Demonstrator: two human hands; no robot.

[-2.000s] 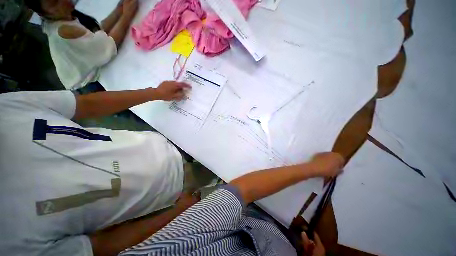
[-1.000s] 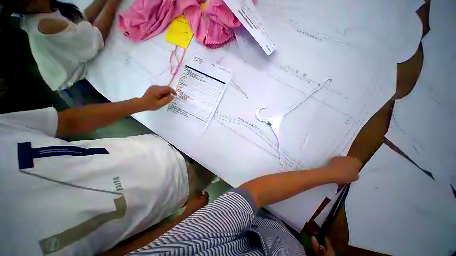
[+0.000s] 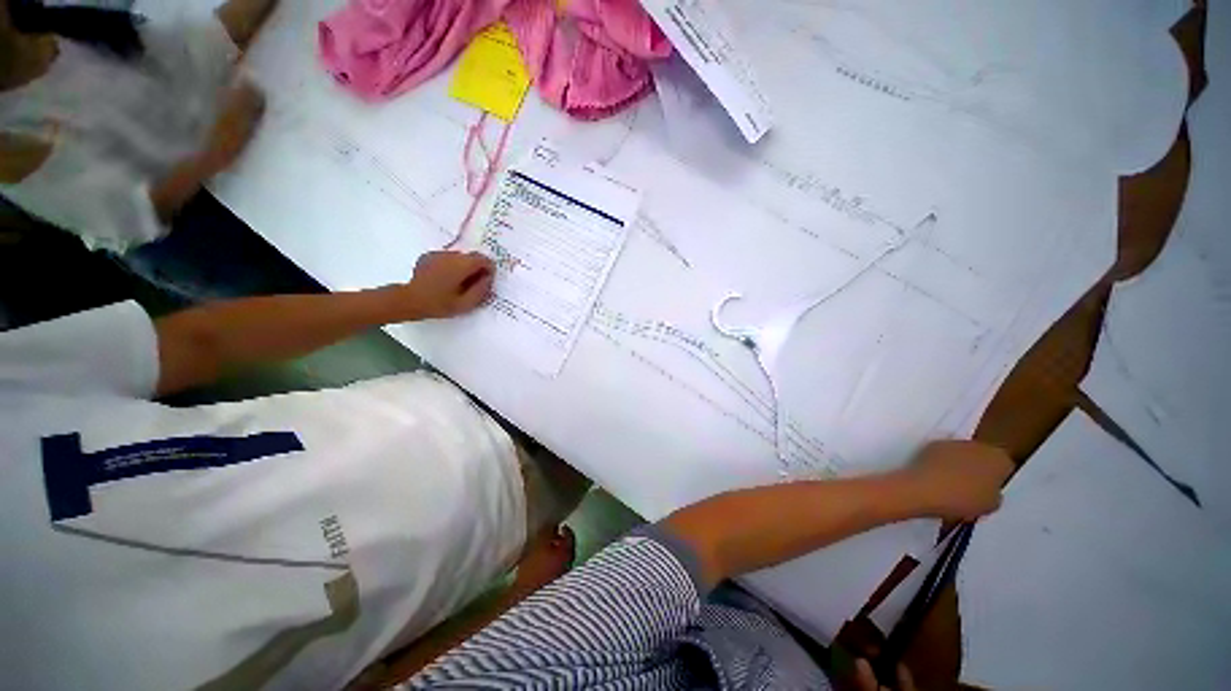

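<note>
My left hand, at the end of a striped sleeve, has its fingers curled on the edge of the white pattern sheet. My right hand is at the bottom edge, dark and partly cut off, around the handle end of the shears. The long dark blades of the shears point up toward my left hand, beside the sheet's edge. The blade tips are hidden near my left hand. A brown strip of table shows along the sheet's wavy cut edge.
A white hanger and a printed spec sheet lie on the paper. A person's hand touches the spec sheet. Beyond are a pink garment, yellow tag and white printed slip. Another person is at top left. Cut panels lie right.
The view has shifted, so the table things sit farther right. The person at top left has moved an arm. The shears and my hands stay at about the same place on the sheet.
</note>
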